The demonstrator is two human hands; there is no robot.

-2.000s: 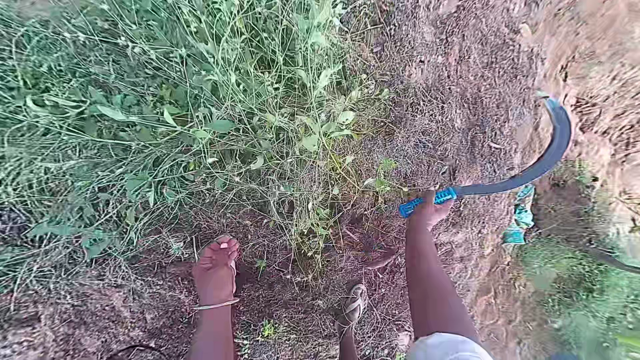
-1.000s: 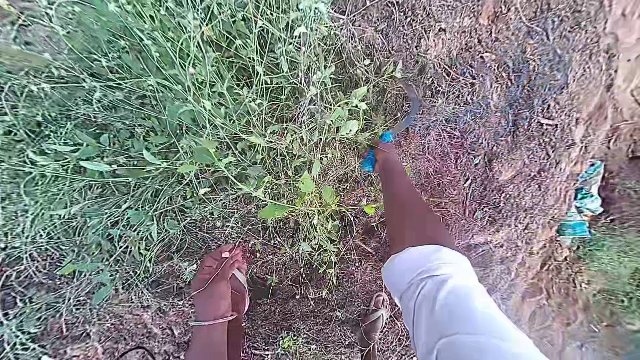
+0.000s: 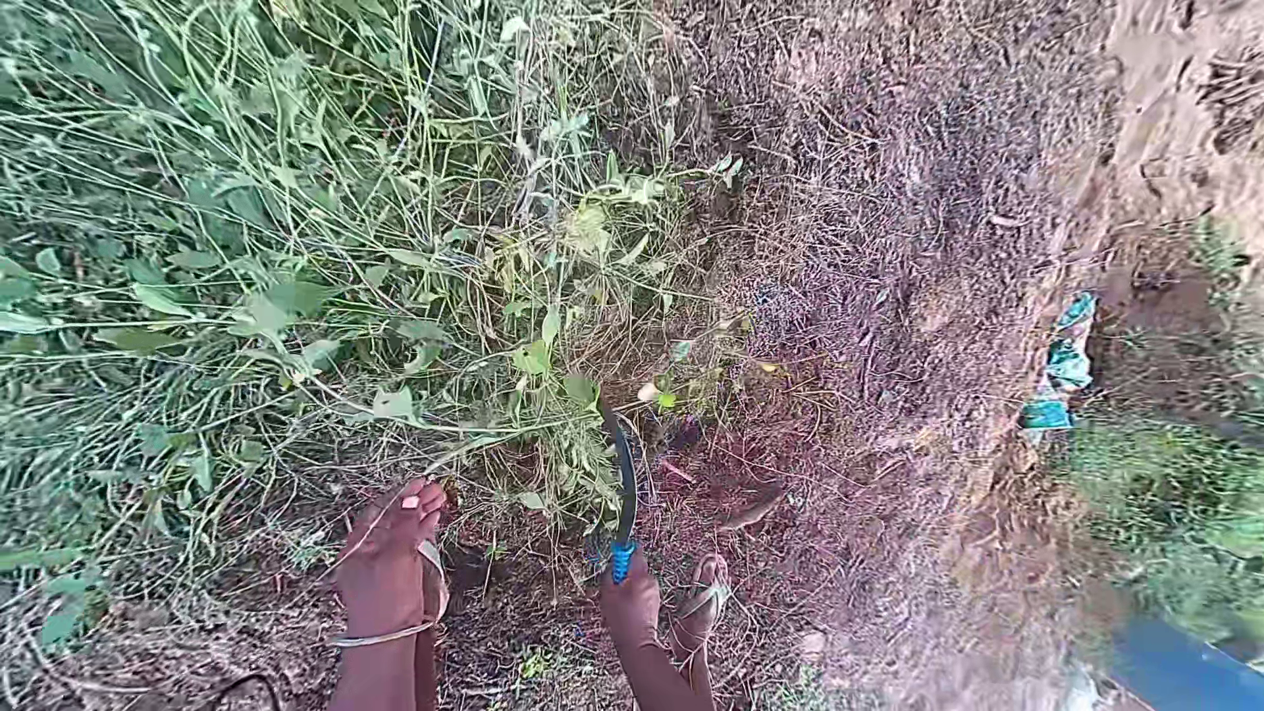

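Note:
My right hand (image 3: 630, 597) is closed around the blue handle of a sickle (image 3: 626, 474), low in the middle of the view. The curved dark blade points up and away, its tip at the leafy stems of a green weed clump (image 3: 553, 395). To the left, my left hand (image 3: 390, 558), with a bangle at the wrist, is beside the weeds at the lower left. Its fingers look bent, and whether they hold a stem cannot be told.
Tall green weeds (image 3: 247, 217) fill the left side. Dry, straw-littered ground (image 3: 869, 326) spreads at the right, with a teal and white crumpled wrapper (image 3: 1062, 365) and grass (image 3: 1165, 484) beyond. A sandalled foot (image 3: 701, 602) stands just right of my right hand.
My right hand has drawn the sickle back toward me, down from farther out beside the weeds. The sickle's blade, extended out to the right two seconds ago, now points away from me.

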